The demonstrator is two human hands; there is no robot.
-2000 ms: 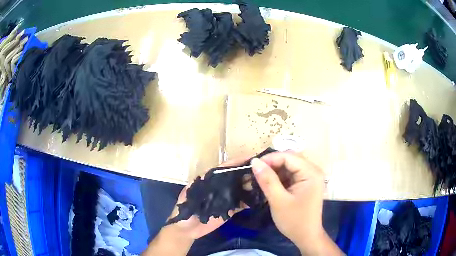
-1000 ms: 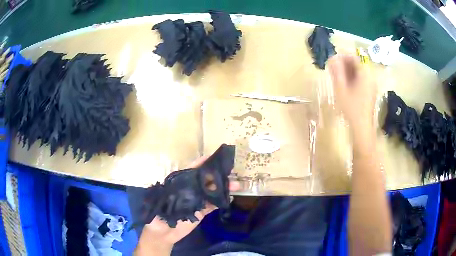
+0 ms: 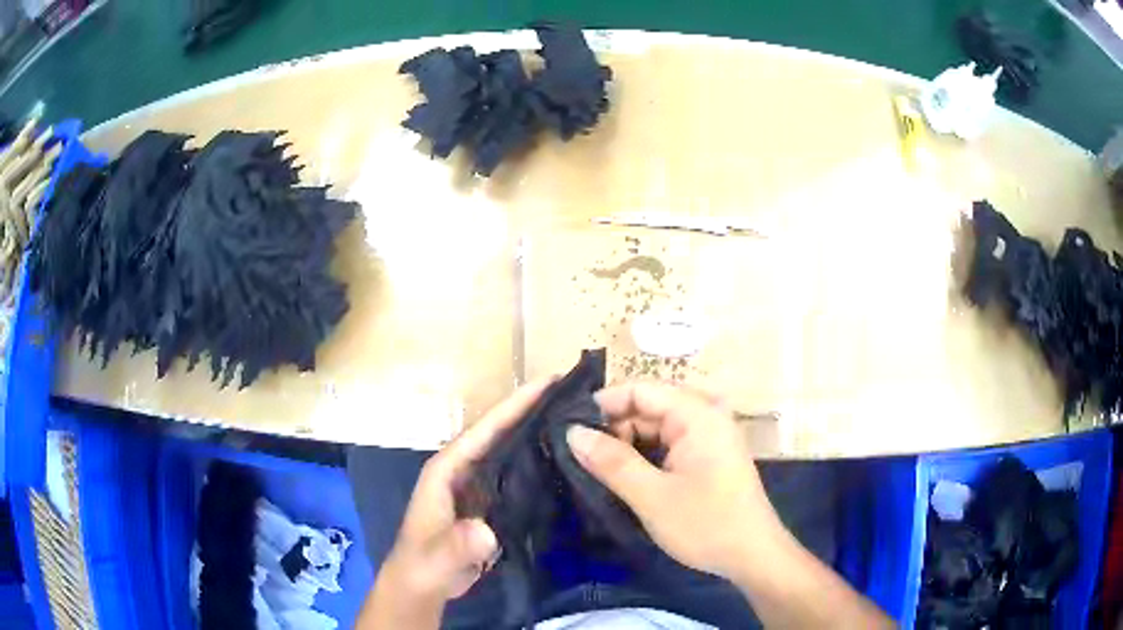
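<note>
My left hand [image 3: 450, 535] holds a black jagged part [image 3: 523, 480] over my lap, at the bench's front edge. My right hand [image 3: 659, 474] pinches black material against it at the upper right, with the thumb on top. The held black pieces overlap, so I cannot tell where one ends and another starts. No stick shows in either hand. A white oval dish [image 3: 664, 336] lies just beyond my hands on the brown-spotted cardboard pad [image 3: 567, 289]. Thin pale sticks [image 3: 677, 227] lie along the pad's far edge.
Black jagged parts lie heaped at left [image 3: 234, 252], grouped at far centre [image 3: 505, 99] and at right [image 3: 1047, 302]. White bottles [image 3: 961, 101] and a yellow item [image 3: 909, 123] stand far right. Blue bins [image 3: 351, 492] flank my knees. A green conveyor [image 3: 739, 27] runs behind.
The pale stick has left my right hand. My right hand went to the far right and came back to the left hand's part. The single black part lying at far right is gone from there.
</note>
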